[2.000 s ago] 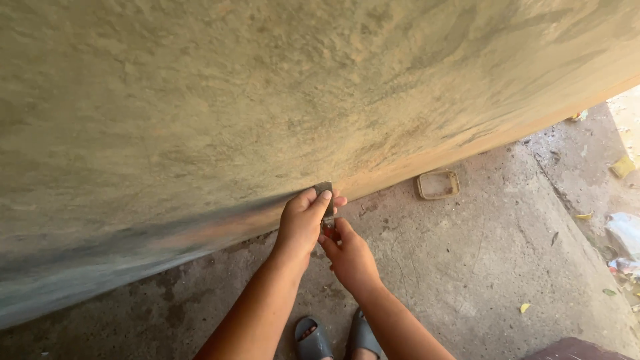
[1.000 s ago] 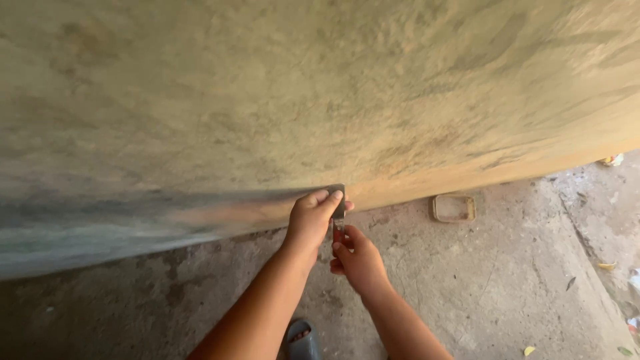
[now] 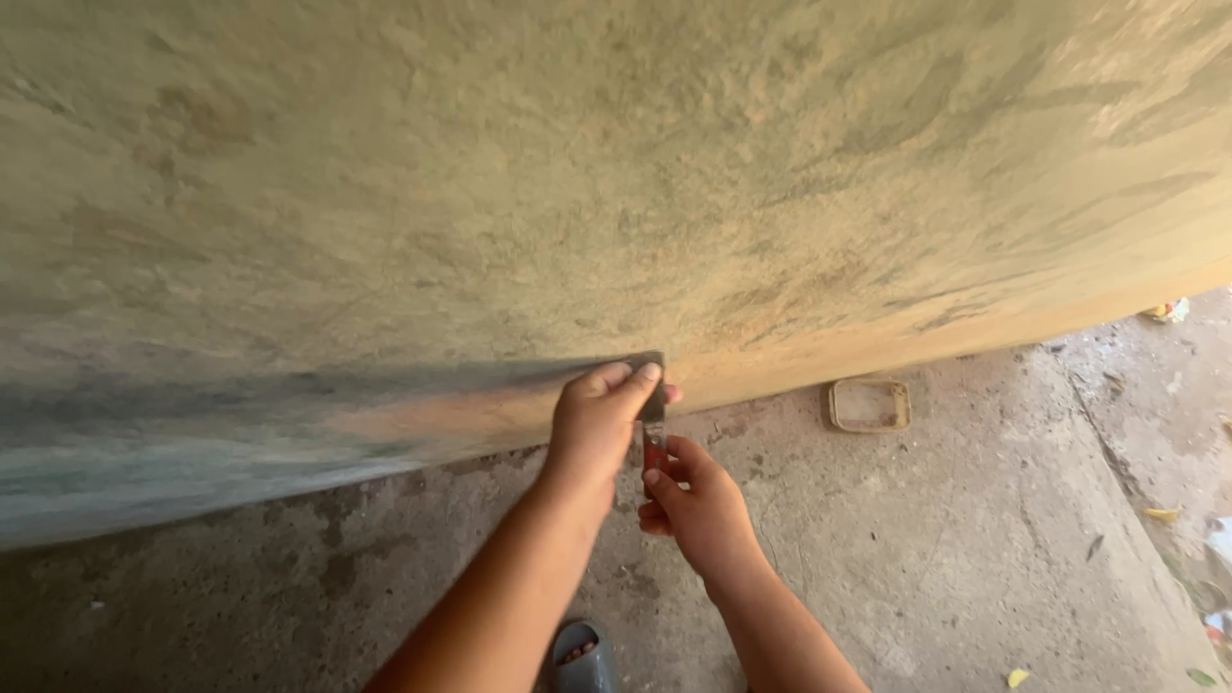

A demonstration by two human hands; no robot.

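Note:
A putty knife with a red handle and a dark, flat metal blade is held between my two hands, in front of a plastered wall. My left hand grips the blade, thumb on its face; some fingers are hidden behind it. Lower and to the right, my right hand has its thumb and fingers around the handle. Whether the blade touches the wall cannot be told.
A shallow rectangular plastic container lies on the concrete floor near the wall's base. A grey slipper with a foot in it is at the bottom. Litter and a yellow leaf lie to the right.
The view has shifted. My hands stay on the knife, and its red handle shows more plainly now. Two slippers showed two seconds ago; one shows now.

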